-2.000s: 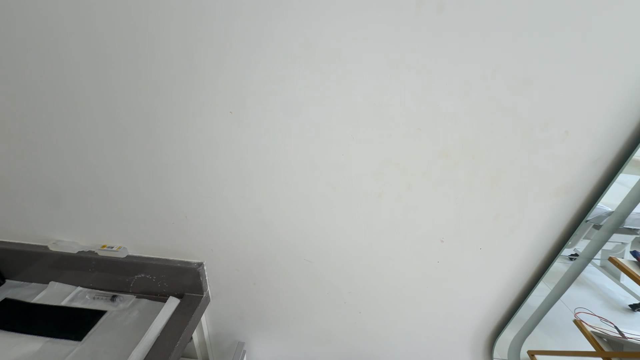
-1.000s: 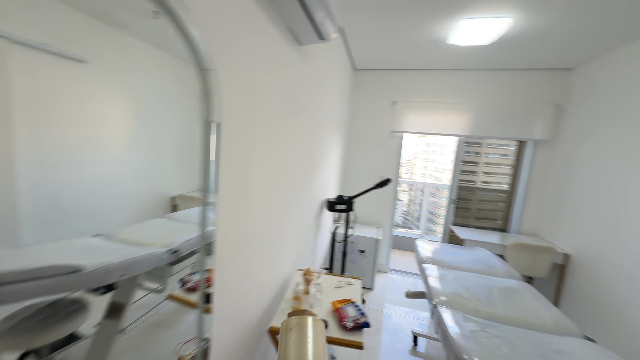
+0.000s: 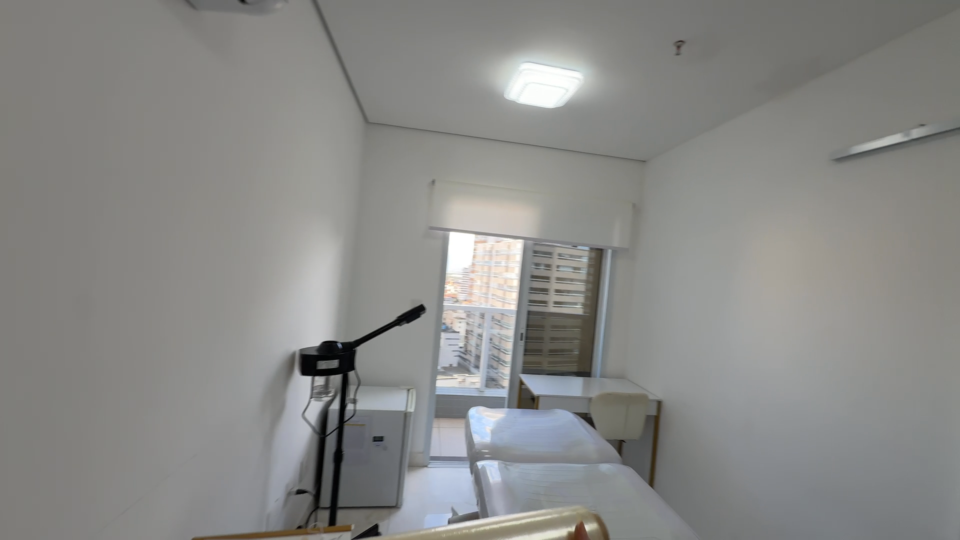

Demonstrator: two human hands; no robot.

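A roll of clear, yellowish plastic film (image 3: 517, 523) lies across the bottom edge of the head view, close to the camera and partly cut off. One fingertip, apparently of my right hand (image 3: 580, 532), shows against the roll near its right end; the rest of that hand is below the view. My left hand is not seen. Beyond the roll stands a padded white treatment bed (image 3: 570, 487) with shiny clear film over its cushions.
A black facial steamer on a stand (image 3: 327, 360) stands by the left wall, beside a small white fridge (image 3: 375, 450). Farther back are a white desk (image 3: 562, 386), a cream chair (image 3: 621, 415) and a glass balcony door (image 3: 484, 322). A wood-edged surface (image 3: 277, 534) shows at bottom left.
The view has swung from a blank wall and mirror to the whole room. The film roll, upright at the bottom one second ago, now lies nearly level and farther right.
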